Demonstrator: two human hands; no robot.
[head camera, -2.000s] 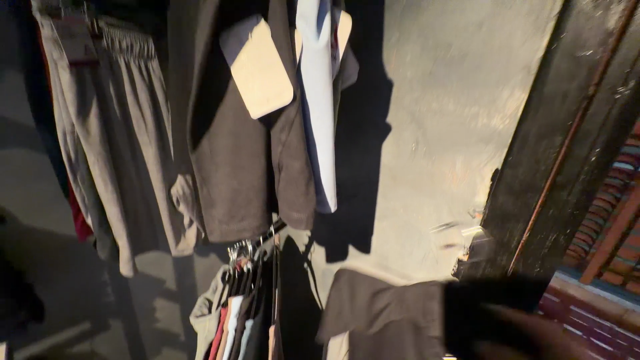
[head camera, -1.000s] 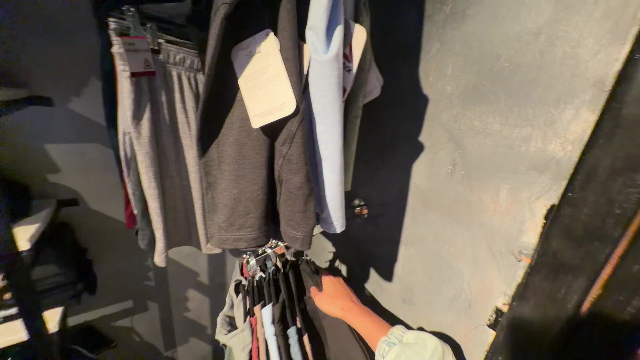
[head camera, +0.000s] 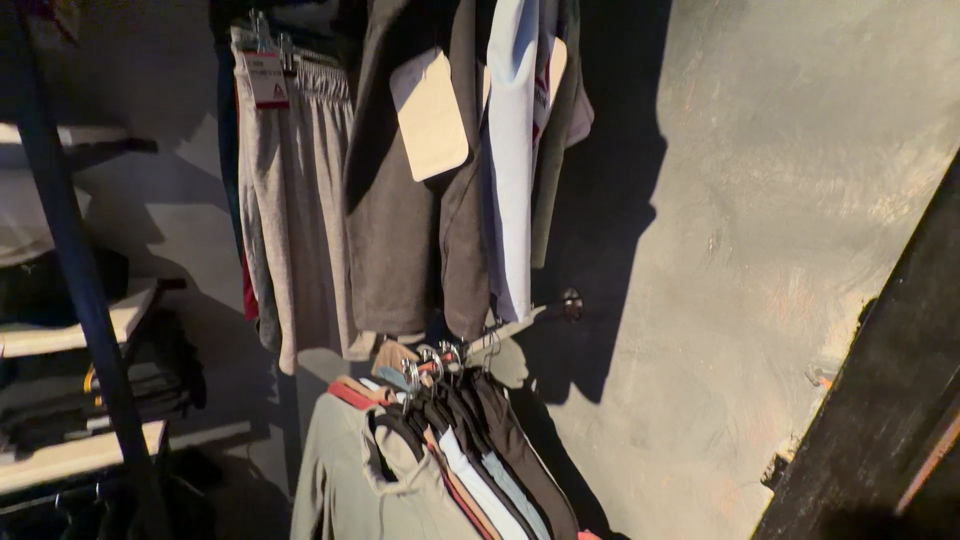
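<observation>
Several garments hang on black hangers from a metal wall rail at the lower centre. A grey-green hoodie is at the front of them, and a dark brown garment hangs at the wall end. Above them hang grey shorts with a red and white tag, a dark grey garment with a blank-looking cream tag, and a light blue garment. Neither of my hands can be made out; a small reddish patch at the bottom edge, beside the brown garment, is too cut off to identify.
Wooden shelves with folded dark clothes stand at the left behind a dark upright post. A rough grey wall fills the right side, bordered by a dark slanting beam.
A hand held the dark garment at the rail's wall end one second ago; it is gone from there now. The lower garments hang from the rail. The view has shifted.
</observation>
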